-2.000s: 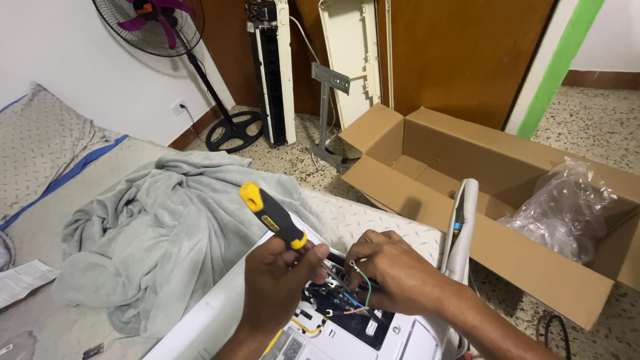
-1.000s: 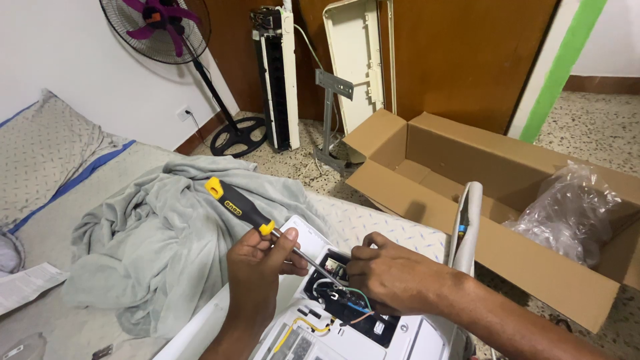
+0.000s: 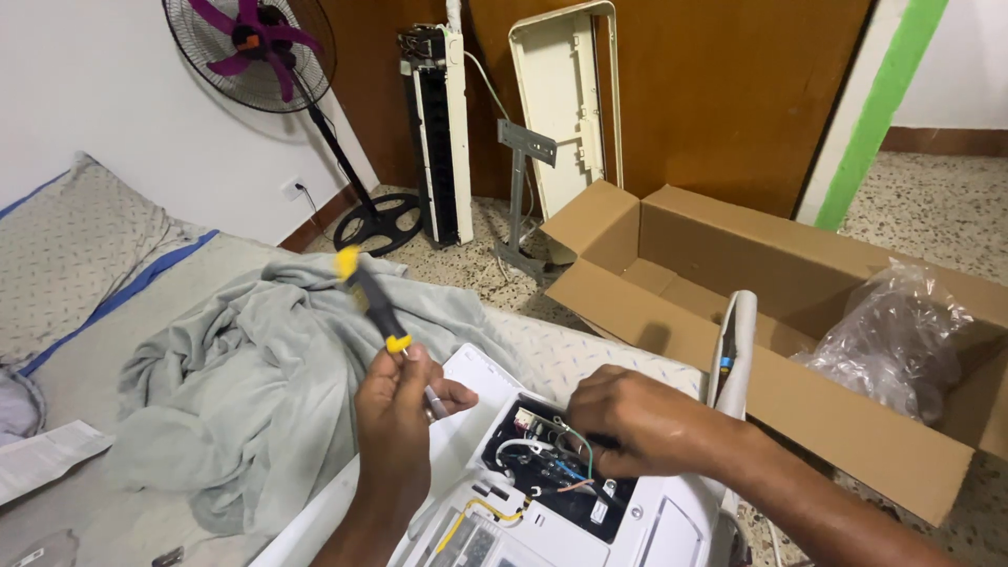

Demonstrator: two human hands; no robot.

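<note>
A screwdriver with a yellow and black handle (image 3: 376, 307) is held by its shaft in my left hand (image 3: 403, 398), handle up and blurred. My right hand (image 3: 630, 421) reaches into the black wiring compartment of a white air conditioner indoor unit (image 3: 551, 535); its fingertips are partly hidden, so what they touch cannot be told. Beside those fingers lie a green wire (image 3: 587, 453), a blue wire (image 3: 568, 470) and a copper-coloured wire (image 3: 575, 486) with a fork terminal. A white cable (image 3: 516, 443) curves through the compartment.
The unit rests on a bed with a grey blanket (image 3: 236, 378). To the right is a cardboard box (image 3: 756, 244) holding clear plastic wrap (image 3: 890, 339). Behind stand a fan (image 3: 252, 43), an opened air conditioner body (image 3: 441, 142), a metal bracket (image 3: 516, 189) and a cream plastic cover (image 3: 555, 87).
The screwdriver has left the wiring compartment, where its tip pointed a second ago, and my left hand now holds it above and to the left. My right hand stays at the compartment.
</note>
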